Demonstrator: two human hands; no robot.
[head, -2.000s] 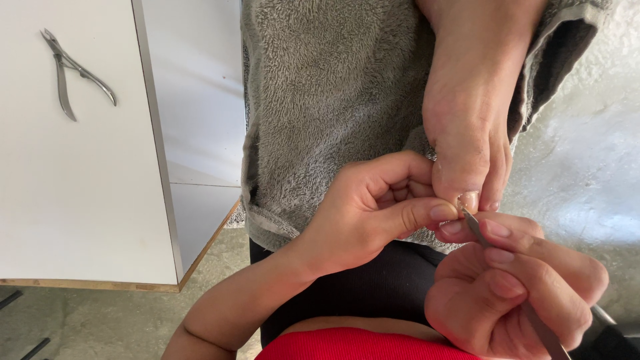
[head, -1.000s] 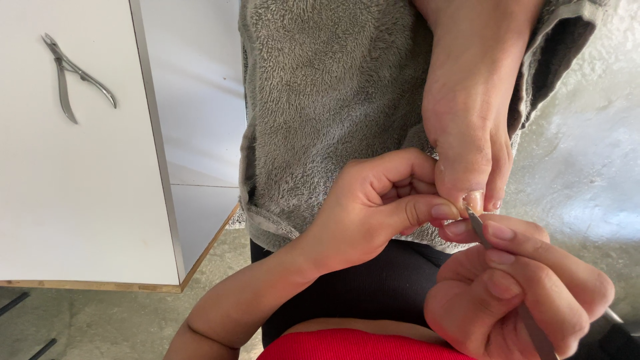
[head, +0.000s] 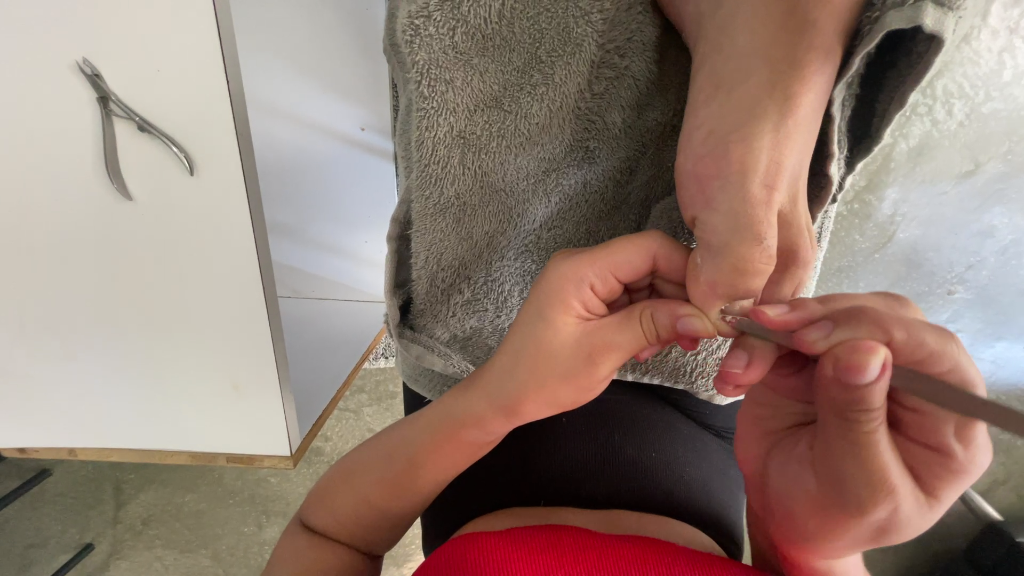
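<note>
Another person's bare foot [head: 744,152] rests on a grey terry towel [head: 520,144], toes pointing down toward me. My left hand [head: 600,320] grips the side of the big toe [head: 730,268] between thumb and fingers. In my right hand [head: 864,408] is a slim metal nail tool [head: 936,392], held like a pen, its tip at the edge of the big toenail. The exact shape of the tip is too small to tell. Small pale bits show at the nail edge beside it. My right fingertips also touch the toe area from below.
Metal cuticle nippers [head: 120,120] lie with handles spread on a white tabletop [head: 144,320] at the left. Beside it is a lower white panel [head: 320,176] with a wood-coloured edge. The towel covers my lap, and a concrete floor [head: 152,512] shows below the table.
The metal tool and my right hand have shifted slightly and the tool's shaft now slants at a flatter angle. My left hand keeps its hold on the toe.
</note>
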